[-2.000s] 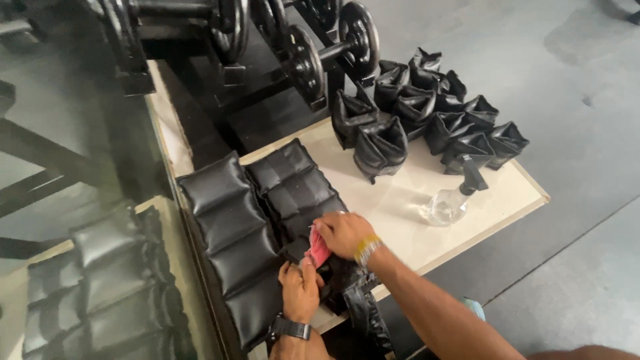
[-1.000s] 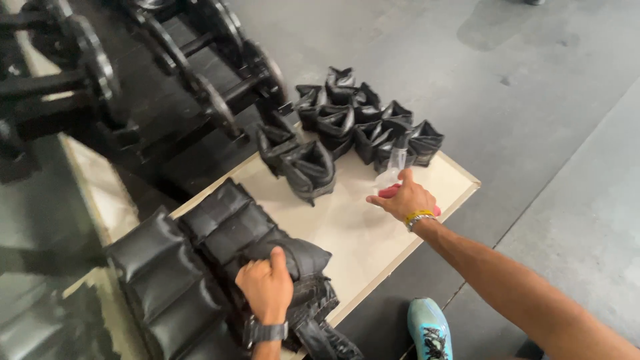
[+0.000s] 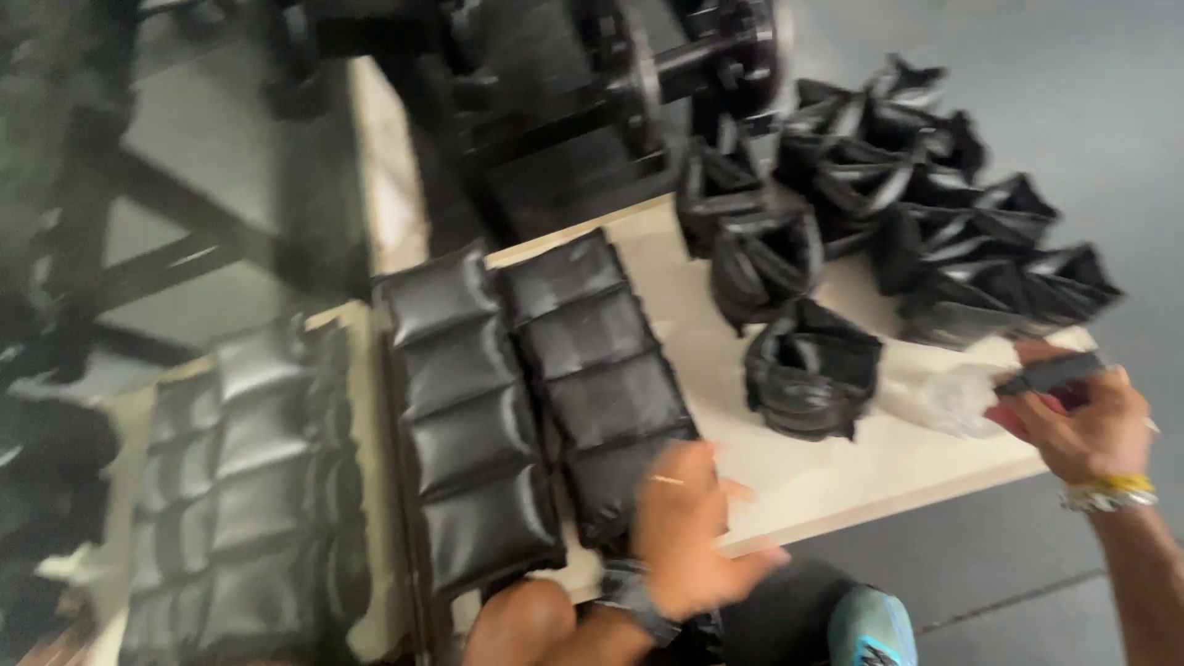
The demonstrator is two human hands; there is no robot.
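Two black padded ankle weights lie flat side by side, the left one (image 3: 472, 425) along the mirror and the other (image 3: 601, 370) against it. Blurred, my left hand (image 3: 694, 536) is at the near end of the right weight, fingers apart and nothing seen in it. My right hand (image 3: 1082, 416) grips a clear spray bottle (image 3: 957, 398) by its dark top, with a red cloth (image 3: 1017, 416) in the same hand. Left of the bottle stands a curled black ankle weight (image 3: 814, 370).
Several more curled black weights (image 3: 925, 194) stand at the far end of the cream board (image 3: 786, 509). A dumbbell rack (image 3: 638, 83) is behind, a mirror (image 3: 259, 444) at the left. A light-blue shoe (image 3: 869, 624) is on the floor below.
The red cloth was between both hands at the right flat weight two seconds ago; it is now in my right hand at the bottle. Another curled weight now stands nearer the flat ones.
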